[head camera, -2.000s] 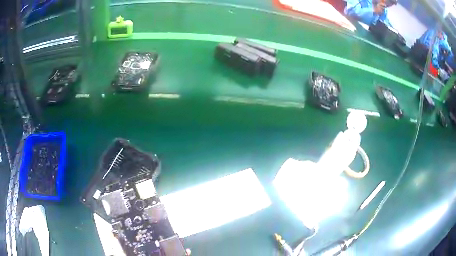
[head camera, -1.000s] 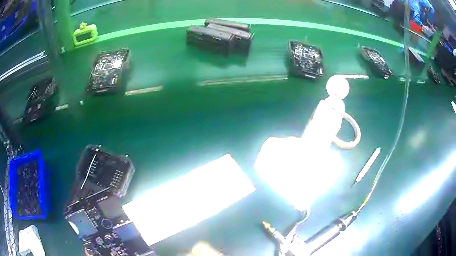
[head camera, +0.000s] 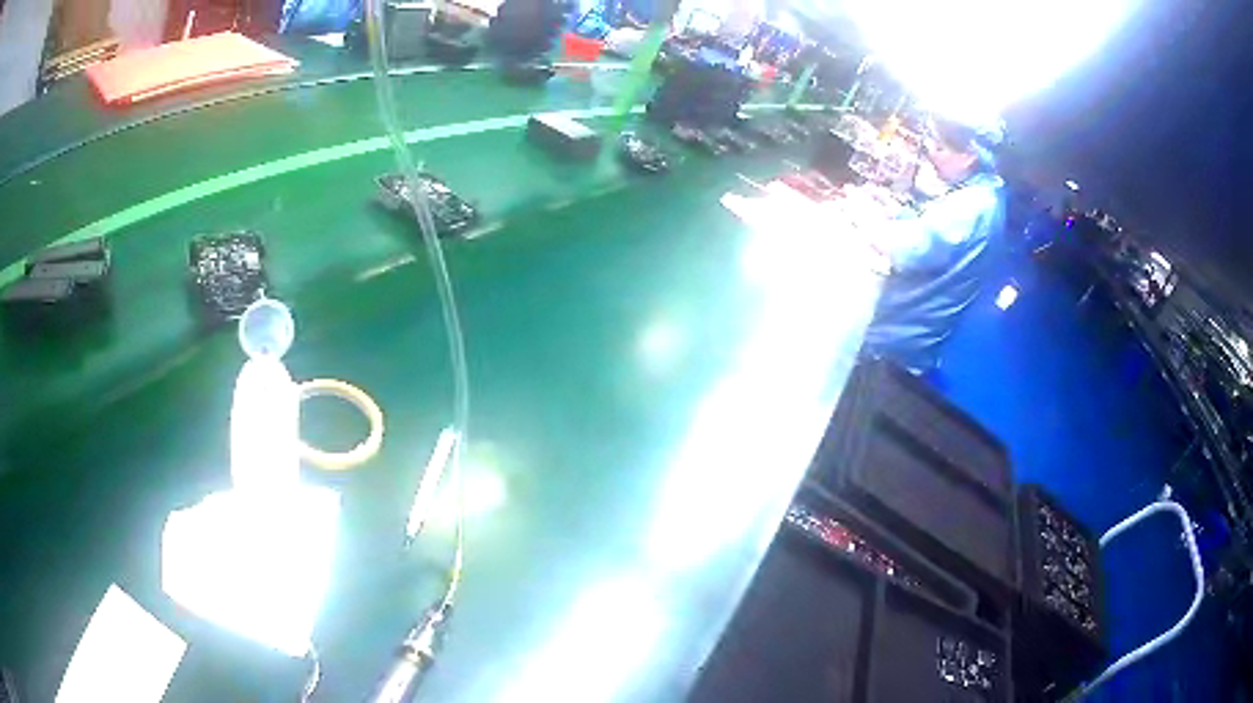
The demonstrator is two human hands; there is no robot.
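Note:
Neither of my hands is in the picture. Nearest in front of me, a white bottle (head camera: 261,419) with a round cap stands behind a white folded wipe (head camera: 258,556) at the left. A yellow-tan tape roll (head camera: 360,426) lies beside the bottle. The end of a white paper strip (head camera: 121,657) shows at the lower left. The air gun (head camera: 405,669) is cut off by the bottom edge, with a clear hose (head camera: 454,337) running up from it. A thin white stick (head camera: 433,481) lies beside the hose.
Black trays (head camera: 921,453) stand at the right beside the bench, some holding small parts. Circuit board units (head camera: 228,272) and dark housings (head camera: 62,271) lie along the green bench. A person in blue (head camera: 948,247) is at the far right of the bench. Strong glare covers its right side.
The view has swung to the right. The open housing with its board and the blue bin have left the picture. The black trays and the person in blue at the right now show.

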